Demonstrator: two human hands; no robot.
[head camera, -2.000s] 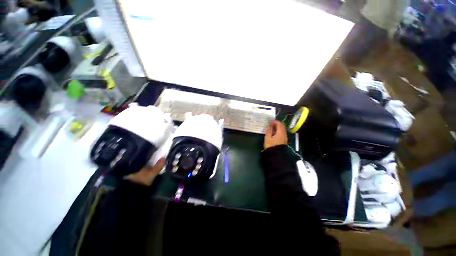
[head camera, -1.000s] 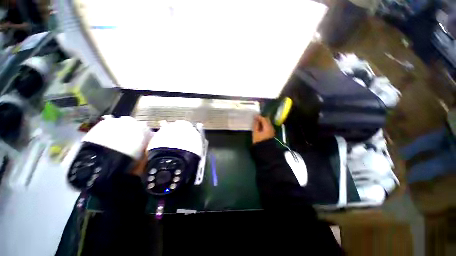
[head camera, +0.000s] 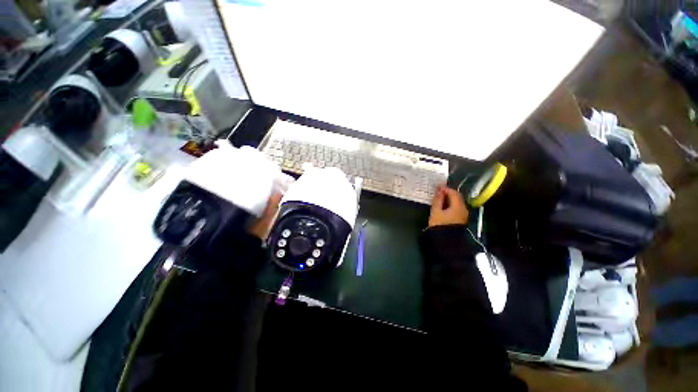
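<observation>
Two white PTZ cameras with glossy black ball heads stand side by side on the dark green mat, the left camera (head camera: 237, 180) and the right camera (head camera: 325, 200). The right one shows a ring of round LEDs and a small blue light. A purple-pink piece (head camera: 285, 289) sticks out below its lens. My left hand (head camera: 266, 218) is between the two cameras, its fingers mostly hidden; I cannot tell whether it grips either one. My right hand (head camera: 448, 207) rests at the right end of the off-white keyboard (head camera: 344, 157), with nothing seen in it.
A bright monitor (head camera: 413, 69) stands behind the keyboard. A thin blue-purple tool (head camera: 360, 251) lies right of the cameras. A mouse (head camera: 492, 282), yellow tape roll (head camera: 490, 186) and large black container (head camera: 589, 195) are at right. White sheets (head camera: 53, 279) and more cameras (head camera: 75, 103) are at left.
The head view has shifted. Compared with two seconds ago, my left hand is farther forward between the cameras. My right hand stays at the keyboard's right end.
</observation>
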